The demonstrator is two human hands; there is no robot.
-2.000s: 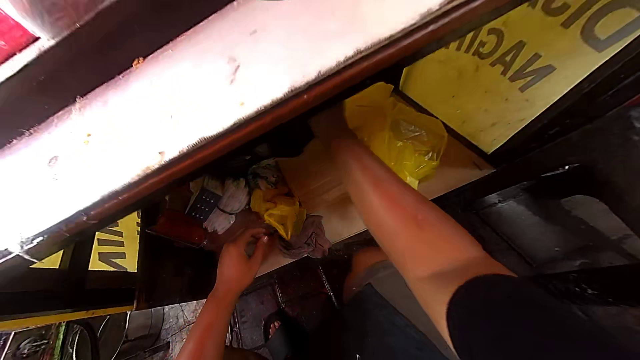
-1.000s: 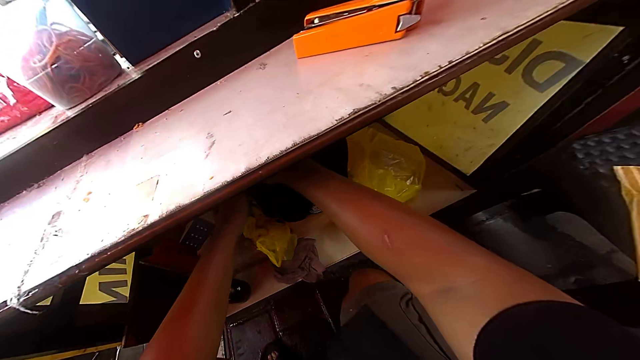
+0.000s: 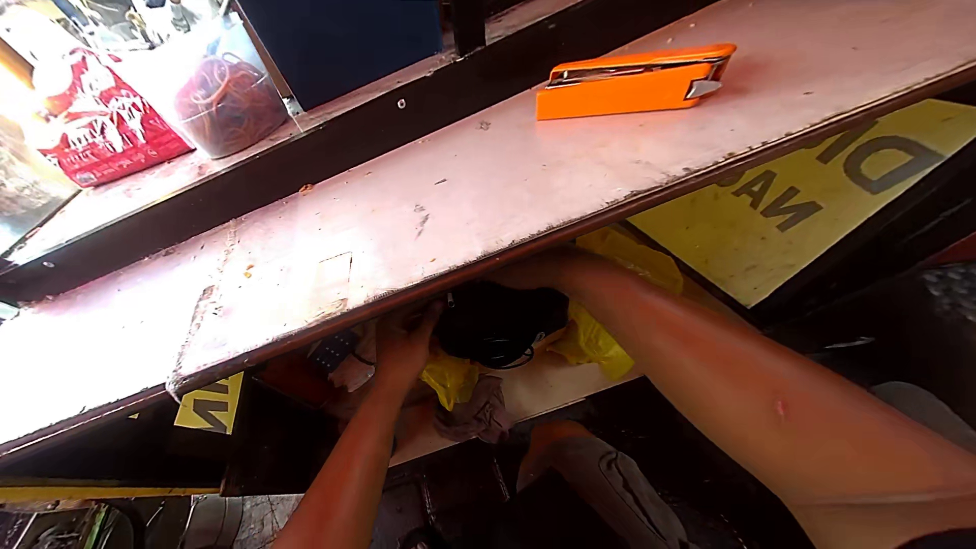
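Note:
A black zippered bag (image 3: 499,324) lies on the wooden shelf (image 3: 545,389) under the counter, between my two hands. At its left side is my left hand (image 3: 408,335), with the thumb up near the zipper pull; whether it grips the bag is unclear. My right hand (image 3: 545,268) reaches in under the counter edge behind the bag, its fingers hidden. Yellow plastic bags lie around it, a small one (image 3: 451,379) in front and a larger one (image 3: 598,339) beneath my right forearm. A grayish cloth (image 3: 480,412) hangs at the shelf's front edge.
Above is the worn counter (image 3: 457,198) with an orange stapler (image 3: 633,80). A tub of rubber bands (image 3: 232,103) and a red packet (image 3: 114,122) stand on the upper ledge. Yellow lettered signs (image 3: 793,198) flank the shelf. A dark keypad device (image 3: 333,351) sits at left.
The black bag has come into fuller view between my hands. My left hand has moved from beside the small yellow bag toward the counter's underside. The view has shifted, bringing the stapler into sight.

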